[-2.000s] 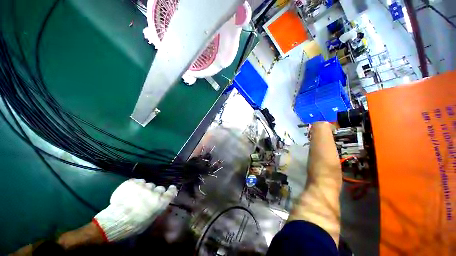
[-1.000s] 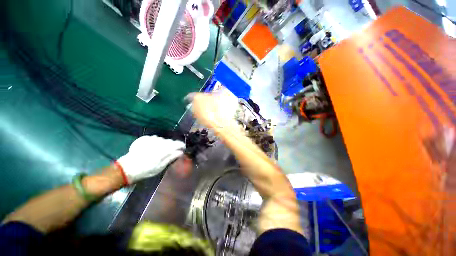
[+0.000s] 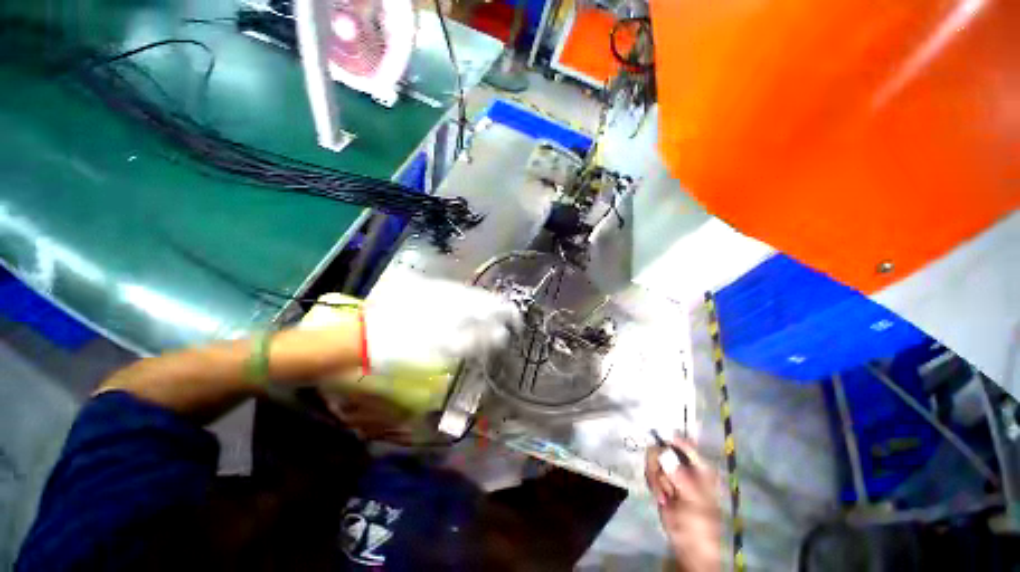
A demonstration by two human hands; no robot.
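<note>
My left hand (image 3: pixel 442 324), in a white knitted glove with a red cuff, reaches over the left side of the round metal disc (image 3: pixel 545 385). Its fingers are blurred; whether they hold anything cannot be told. My bare right hand (image 3: pixel 685 486) is low at the right edge of the metal table, fingers curled by a small dark and white thing; its grip is unclear. The black cable bundle (image 3: pixel 280 175) lies on the green bench with its ends over the metal table, apart from both hands. Small metal fixtures (image 3: pixel 576 333) show on the disc.
A yellow wrapped pad (image 3: pixel 392 385) lies under my left forearm, beside a silvery bar (image 3: pixel 461 404). A dark mechanism (image 3: pixel 576 212) stands beyond the disc. A large orange cover (image 3: pixel 828 123) hangs at the upper right. A pink and white fan (image 3: pixel 364 45) stands on the bench.
My left hand has left the cable ends and moved over the disc. My right hand has moved from near the cable ends down to the table's right edge. The view has shifted.
</note>
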